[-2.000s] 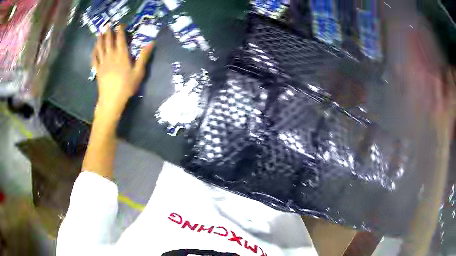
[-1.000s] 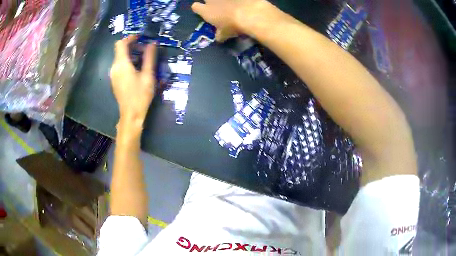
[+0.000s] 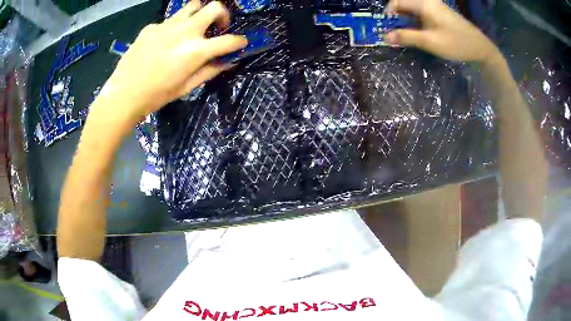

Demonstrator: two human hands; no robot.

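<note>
A glossy black pocket sheet (image 3: 269,138) with a crosshatched surface lies in front of me. My right hand (image 3: 432,31) grips the right end of a blue circuit board (image 3: 354,28) over the sheet's far part. My left hand (image 3: 181,53) is over the sheet's far left part, fingers curled at another blue circuit board (image 3: 253,42); the fingers partly cover it, and its near edge is blurred.
Loose blue circuit boards (image 3: 59,103) lie on the dark green bench (image 3: 87,204) at the left. More boards show beside the sheet's left edge. Clear crinkled plastic (image 3: 12,232) is at the far left edge. A brown carton (image 3: 432,232) is below the bench's front edge.
The view has turned right, so the black sheet is now central. My hands have moved from the board pile at the left to over the sheet, and my right hand now holds a board there.
</note>
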